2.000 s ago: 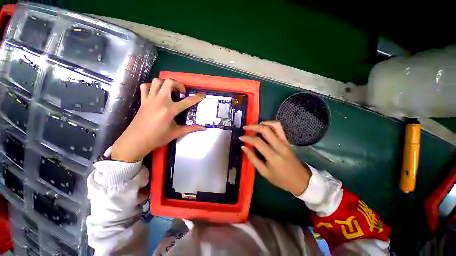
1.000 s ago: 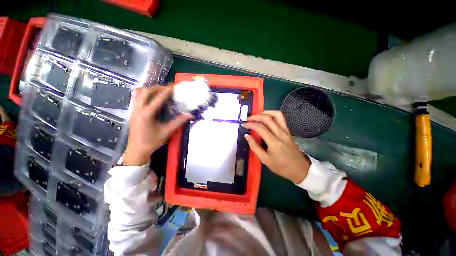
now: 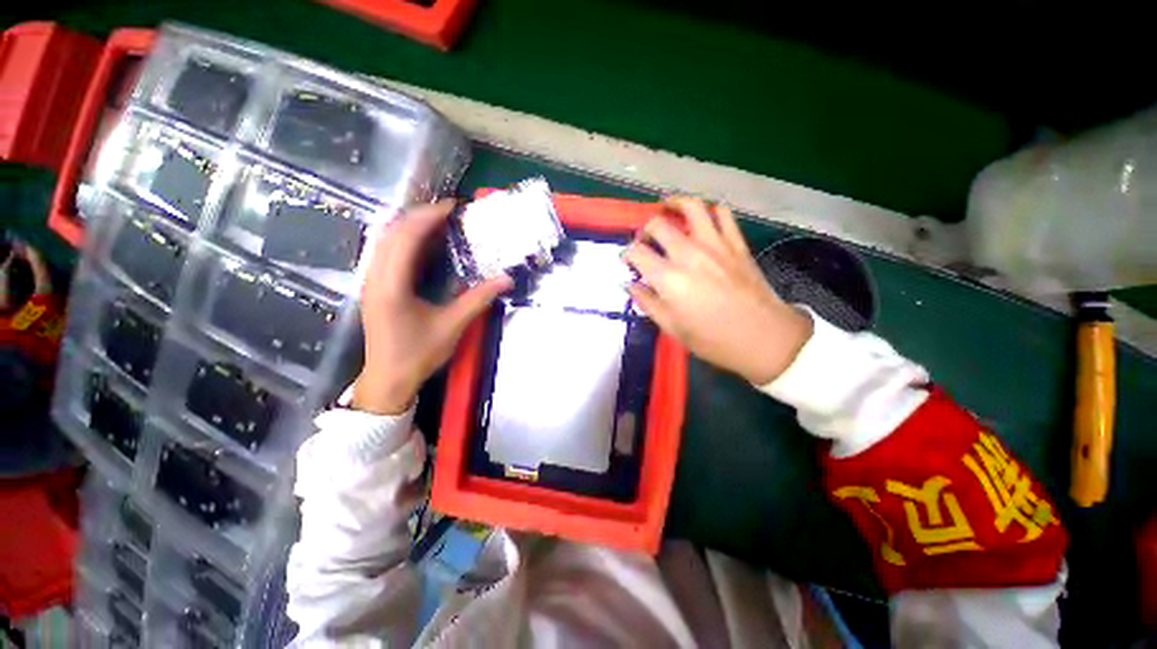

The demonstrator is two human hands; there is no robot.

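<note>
The open tablet (image 3: 627, 418) lies in the red-orange fixture (image 3: 558, 510) in front of me. Its silver-white battery (image 3: 556, 391) fills the middle. My left hand (image 3: 419, 304) holds a bright, silvery mainboard (image 3: 508, 231) by its edge, raised and tilted over the fixture's upper left. Glare hides the board's details. My right hand (image 3: 711, 289) is over the upper right of the fixture, its fingertips at the tablet's upper right edge. I cannot tell whether they grip anything.
Clear blister trays (image 3: 235, 304) with dark boards stand at left. A dark round screw dish (image 3: 822, 282) is partly behind my right hand. An orange electric screwdriver (image 3: 1092, 406) hangs at right below a wrapped whitish post (image 3: 1066, 209). Another person's hand (image 3: 23, 273) shows at far left.
The board was over the tablet's top end and is now lifted and tilted in my left hand. My right hand has moved up along the tablet's right edge. The view has shifted slightly.
</note>
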